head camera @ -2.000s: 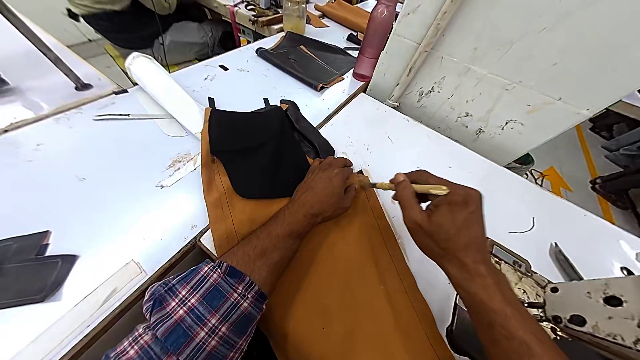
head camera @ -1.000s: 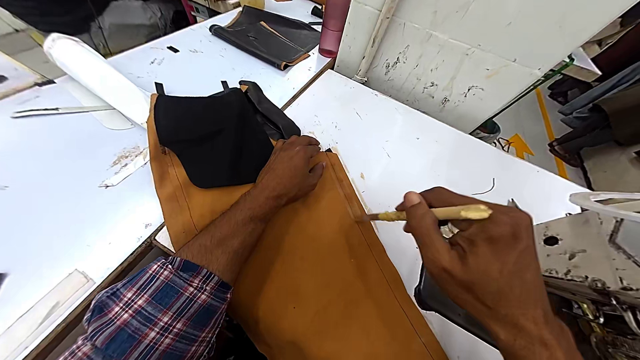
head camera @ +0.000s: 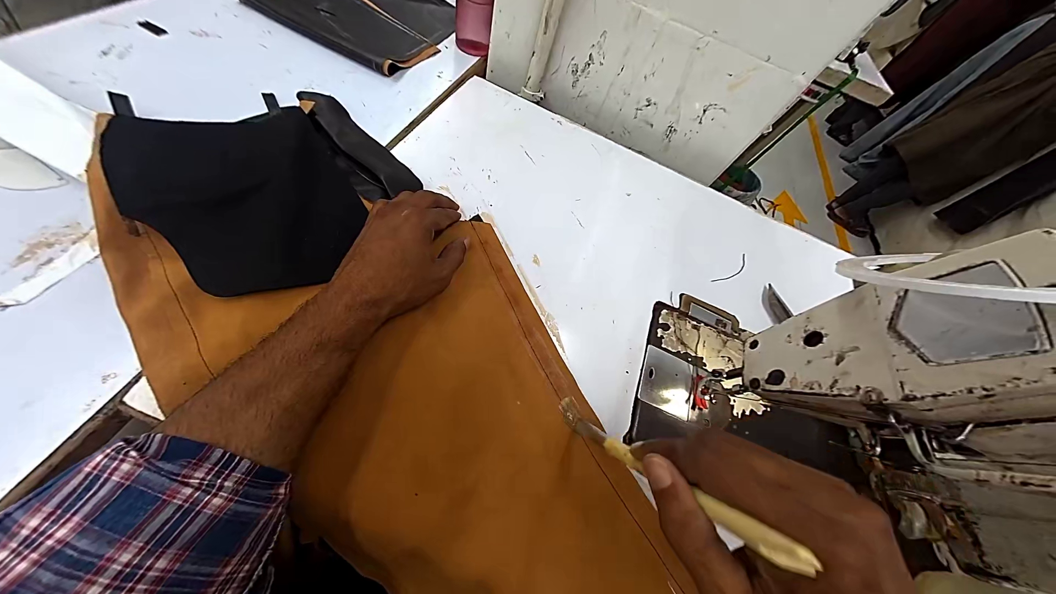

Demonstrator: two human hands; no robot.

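A large tan leather panel [head camera: 445, 429] with a stitched line along its right edge lies across the white table. Over its upper left part lies a black fabric piece [head camera: 239, 198], and a black leather flap [head camera: 363, 148] sits folded beside that. My left hand [head camera: 404, 256] rests on the panel's top, fingers bent over its upper edge; whether it pinches the leather is hidden. Between the thumb and fingers of my right hand [head camera: 767, 503] is a small brush [head camera: 718, 511] with a pale yellow handle. Its bristle tip touches the leather near the right stitched edge.
An industrial sewing machine [head camera: 907, 346] stands at the right, close to my right hand. Metal blades [head camera: 777, 304] lie behind it. Dark leather pieces [head camera: 355, 29] and a pink bottle [head camera: 473, 29] are at the back, beside a white partition [head camera: 652, 74].
My right hand has moved the brush down along the panel's right edge, toward me. My left hand stays near the panel's top. The view has shifted closer and to the right.
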